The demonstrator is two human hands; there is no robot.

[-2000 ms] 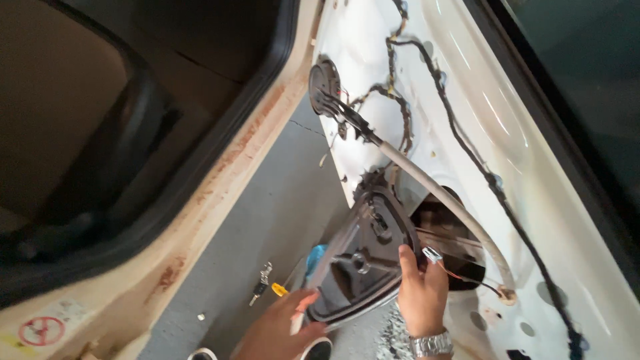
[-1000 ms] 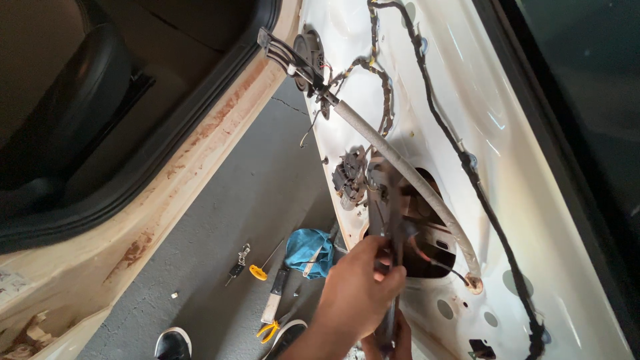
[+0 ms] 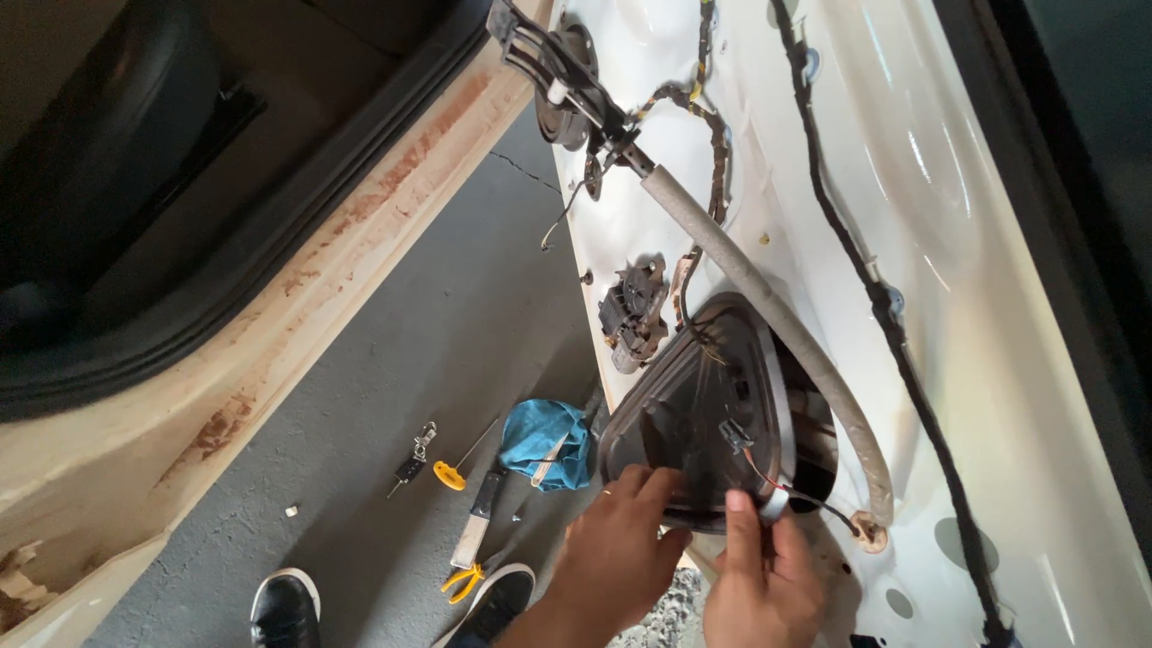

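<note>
Both hands hold the lower edge of a dark plastic cover panel (image 3: 693, 405) with a rounded rim. My left hand (image 3: 625, 540) grips its lower left edge. My right hand (image 3: 765, 567) pinches the lower right edge, thumb on top. The panel lies against the white door's inner metal (image 3: 936, 378), partly over a dark opening (image 3: 814, 432). In front of the panel hangs a wire connector (image 3: 736, 436), whose wires run to a grommet (image 3: 869, 531). A grey sleeved cable (image 3: 765, 297) arches past the panel's right side. Left of the panel's top sits a latch mechanism (image 3: 633, 310).
On the grey floor lie a blue cloth (image 3: 544, 441), a yellow-handled tool (image 3: 450, 475), keys (image 3: 414, 461), a flat scraper-like tool (image 3: 477, 520) and yellow-handled pliers (image 3: 463, 583). Two shoes show below. A taped wiring harness (image 3: 837, 216) runs down the door. The worn door sill (image 3: 297, 288) is left.
The cover panel, edge-on between my hands a second ago, now shows its broad face against the door. My left hand has moved to its lower left edge.
</note>
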